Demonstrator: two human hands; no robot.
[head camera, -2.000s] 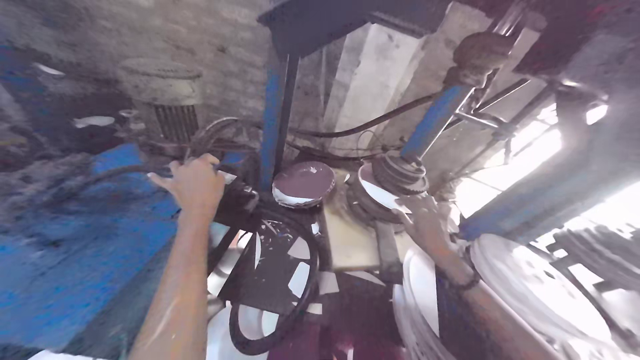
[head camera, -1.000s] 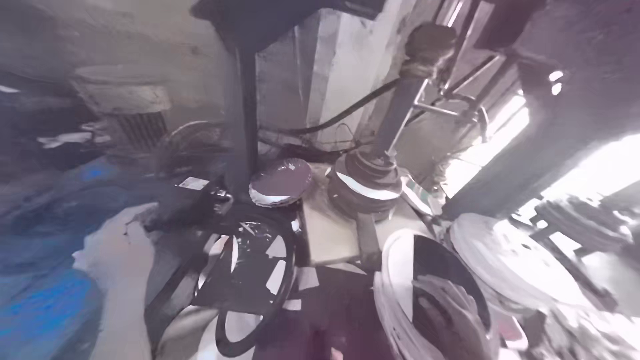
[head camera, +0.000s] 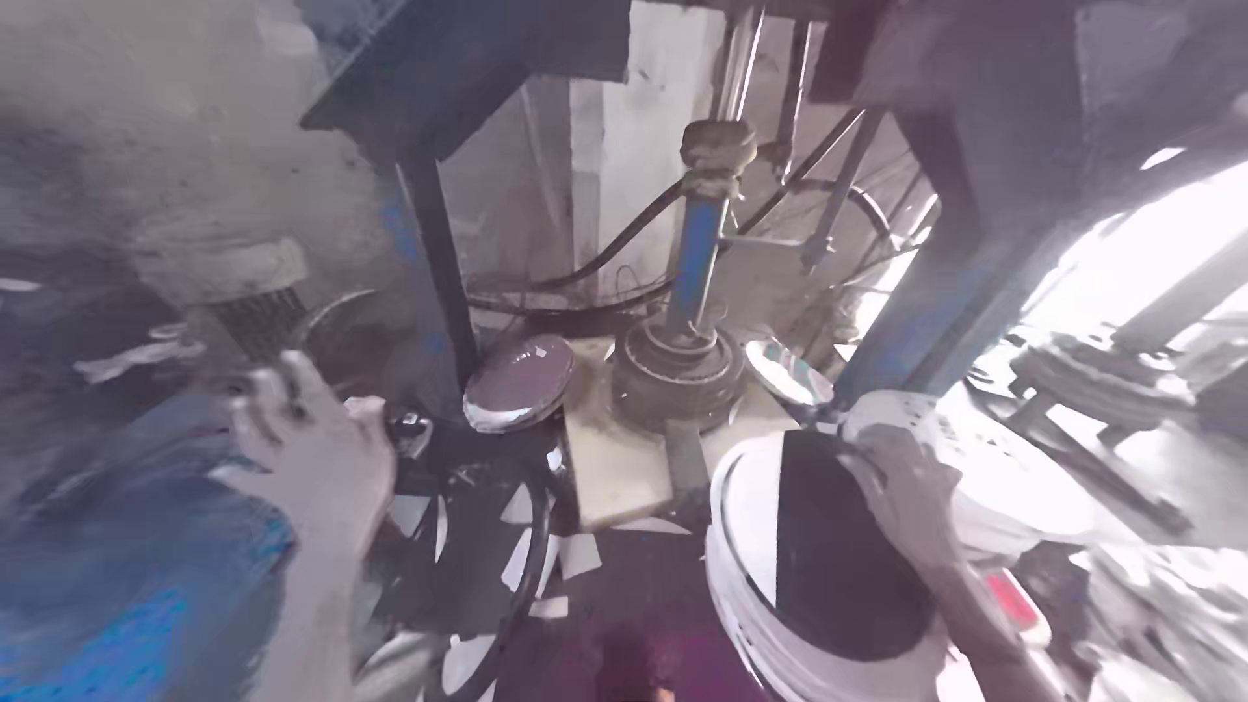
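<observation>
My left hand (head camera: 317, 463) is raised at the left with its fingers spread and nothing in it, beside a dark lever or valve part (head camera: 414, 434). My right hand (head camera: 902, 487) rests at the upper right edge of a stack of round white plates (head camera: 746, 536), whose top one carries a dark half-round sheet (head camera: 843, 556); whether it grips anything cannot be told. Between the hands, a round press die (head camera: 678, 375) stands under a blue column on a pale board (head camera: 614, 473). A maroon plate (head camera: 520, 380) lies left of the die, and a shiny patterned plate (head camera: 788, 372) lies right of it.
Blue steel posts (head camera: 436, 263) of the press frame stand either side of the die. A black ring-shaped hose or wheel (head camera: 534, 565) lies below, among white scraps (head camera: 580, 556). More white plates (head camera: 1014, 478) are stacked at the right. A motor-like housing (head camera: 219, 273) is at the far left.
My right hand has left the die area and moved to the plate stack at the right. My left hand has come off the lever area and is now raised beside it.
</observation>
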